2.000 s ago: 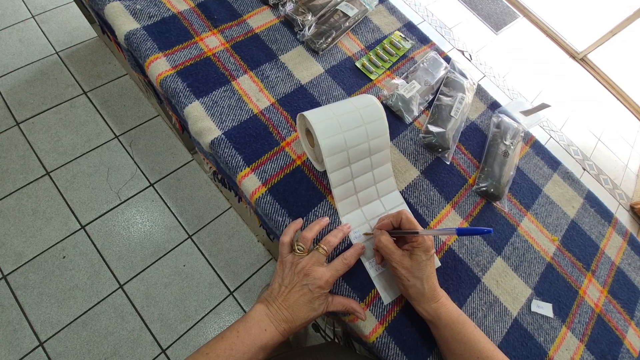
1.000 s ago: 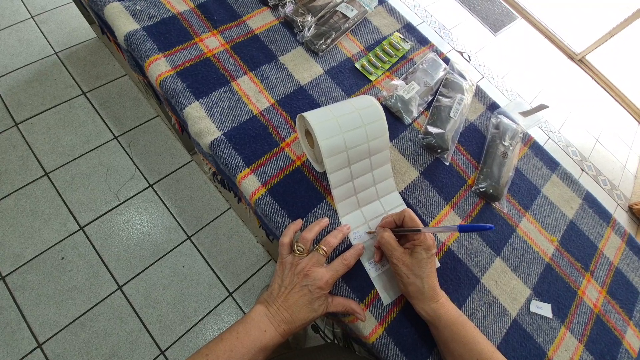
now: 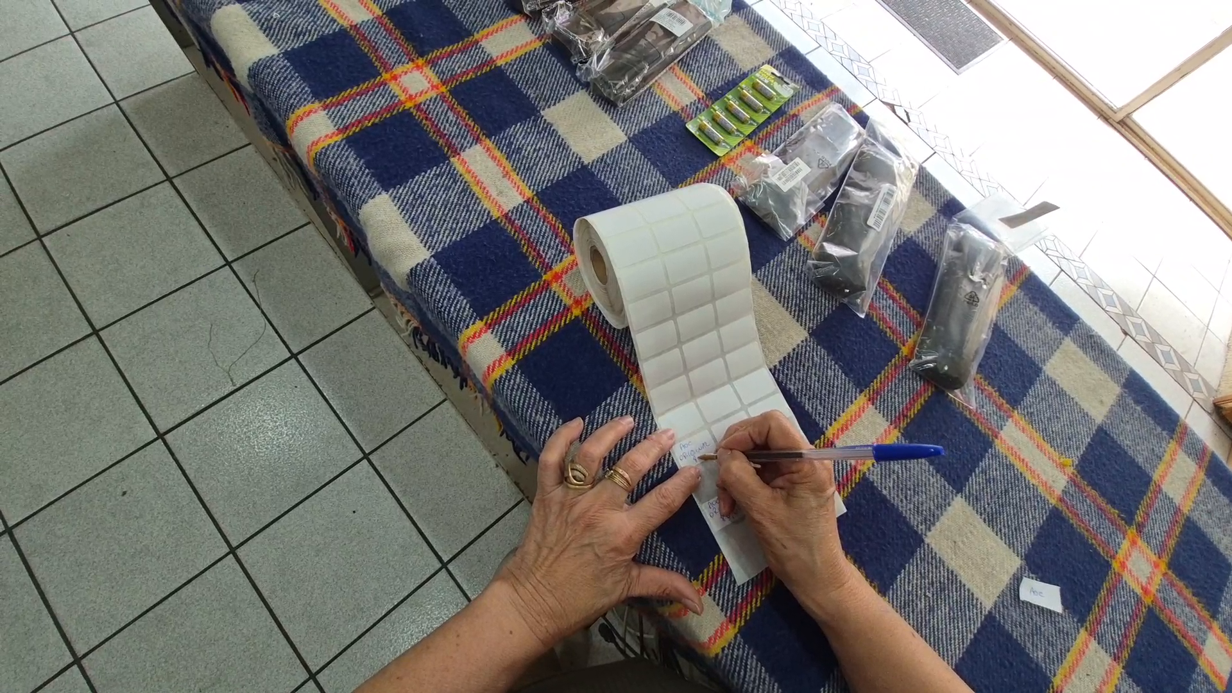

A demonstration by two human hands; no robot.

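Observation:
A roll of blank white labels (image 3: pixel 674 250) lies on a plaid blanket, its strip unrolled toward me. My right hand (image 3: pixel 784 496) grips a ballpoint pen (image 3: pixel 828 452) with a blue cap on its far end. The pen's tip rests on a label with blue handwriting, on the left side of the strip. Spread out flat, my left hand (image 3: pixel 602 520) wears two gold-coloured rings; its fingertips press the strip's left edge and it holds nothing. Part of the strip's lower end is hidden under my right hand.
Beyond the roll lie a green blister pack of small batteries (image 3: pixel 741 111) and several dark items in clear plastic bags (image 3: pixel 962 308). More bagged items (image 3: pixel 645 48) are at the top. A small written label (image 3: pixel 1040 594) sits at right. Floor tiles (image 3: pixel 192 385) extend left of the blanket's edge.
More blue handwriting shows on the label under the pen's tip. Both hands have stayed in nearly the same place.

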